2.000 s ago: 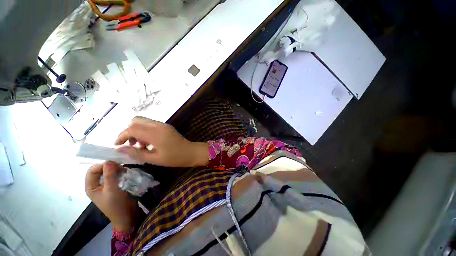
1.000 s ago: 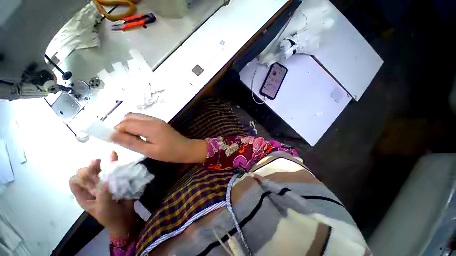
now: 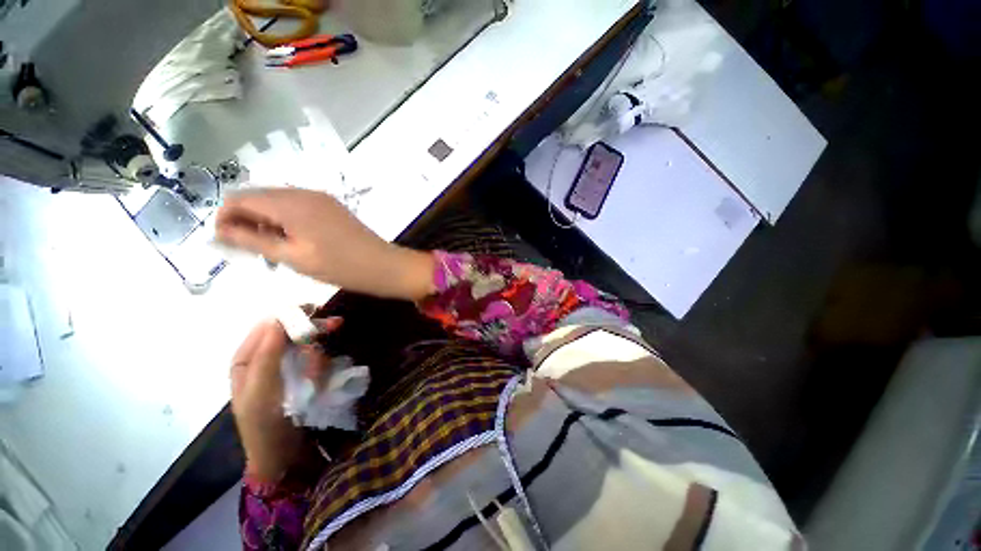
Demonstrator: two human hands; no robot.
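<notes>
My left hand [image 3: 269,393], low at the table's front edge, is shut on a crumpled bunch of small white cut pieces [image 3: 326,396]. A short white strip [image 3: 297,324] stands up at its fingertips. My right hand [image 3: 307,239] is blurred above the white table, close to the needle plate [image 3: 170,215]; its fingers are bent, and whether they hold a strip cannot be told. The presser foot area [image 3: 178,185] lies beyond it. White strips [image 3: 296,151] lie fanned out beside the machine, partly hidden by my right hand.
Red-orange snips [image 3: 312,51] and orange-yellow scissor handles [image 3: 276,19] lie on the machine bed near a white fabric pile [image 3: 194,70]. A phone [image 3: 594,180] with a white cable lies on the white board [image 3: 672,231] at right. A checked apron [image 3: 436,404] covers my lap.
My right hand has moved up, away from my left hand and towards the needle area. The strip seen at its fingertips earlier is no longer clearly visible. My left hand has closed more around the bunch.
</notes>
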